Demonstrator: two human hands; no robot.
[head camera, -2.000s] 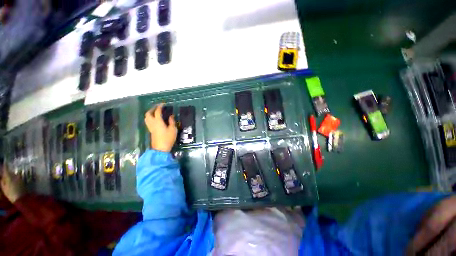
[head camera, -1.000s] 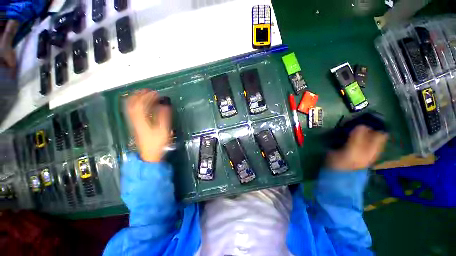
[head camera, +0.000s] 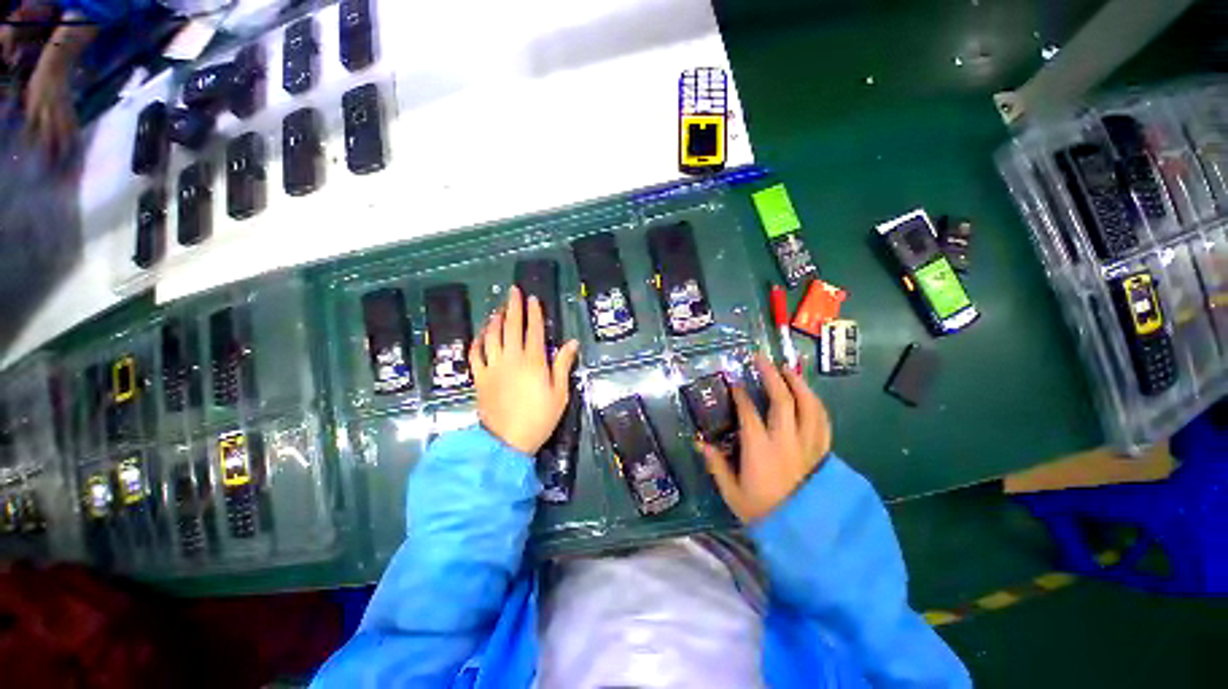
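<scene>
A clear blister tray (head camera: 353, 528) lies in front of me with several black phones with back covers off, such as one phone (head camera: 638, 455). My left hand (head camera: 523, 373) is over the tray's middle, thumb and fingers around a black phone (head camera: 537, 279) in the upper row. It partly hides another phone (head camera: 559, 458) below. My right hand (head camera: 778, 438) has its thumb and fingers around a black phone (head camera: 708, 401) in the lower right pocket, partly covering it.
Right of the tray lie a red marker (head camera: 780, 320), orange-red battery (head camera: 819, 308), green-ended battery (head camera: 776, 210), phone with green battery (head camera: 943, 288) and small dark rectangle (head camera: 914, 373). Yellow-framed phone (head camera: 703, 124) stands on the white board (head camera: 539, 94). Other trays flank both sides.
My left hand has moved right from the tray's left pockets, where two phones now show. My right hand has moved left from the bench onto the tray. A phone now fills the upper middle pocket.
</scene>
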